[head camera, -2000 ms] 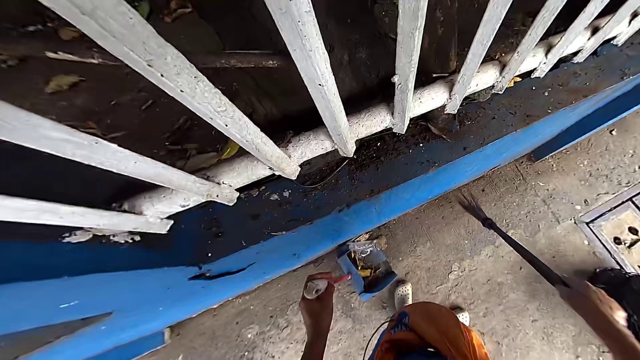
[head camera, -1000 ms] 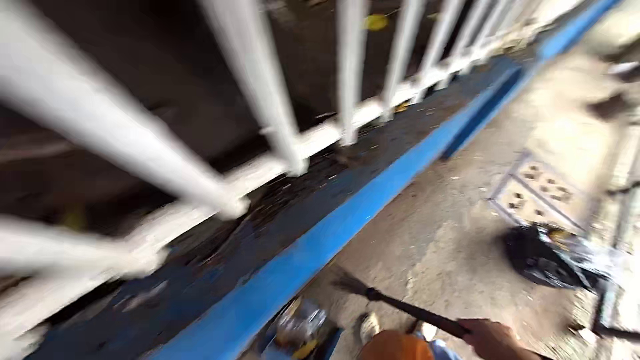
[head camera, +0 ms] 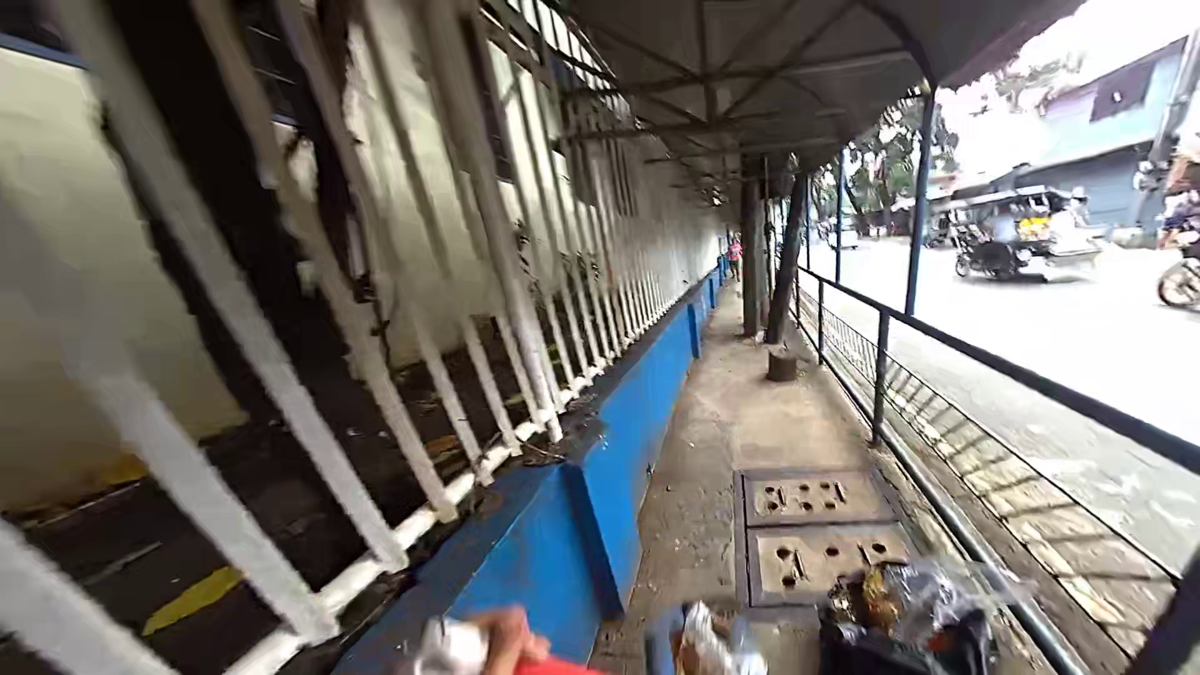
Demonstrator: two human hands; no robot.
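Note:
At the bottom edge, beside the blue wall, is my left hand [head camera: 511, 639], blurred, its fingers closed around a red handle [head camera: 558, 666]. A white object [head camera: 455, 647], too blurred to name, is at the left side of this hand. Right of the handle, a blue dustpan [head camera: 662, 639] holds crumpled clear and brown plastic litter [head camera: 708, 642]; the frame cuts off its lower part. Further right is a black plastic bag [head camera: 895, 647] with wrappers and clear plastic at its open top. My right hand and the broom are out of view.
A low blue wall [head camera: 623, 422] with white fence bars [head camera: 506, 253] runs along the left. Perforated drain covers [head camera: 820, 497] lie in the walkway. A metal railing [head camera: 994, 352] borders the road at right. Ahead are posts, a stump [head camera: 782, 365] and a distant person [head camera: 735, 253].
The view has swung up from the ground to along the walkway. My right hand, which held the broom in both earlier frames, has left the view.

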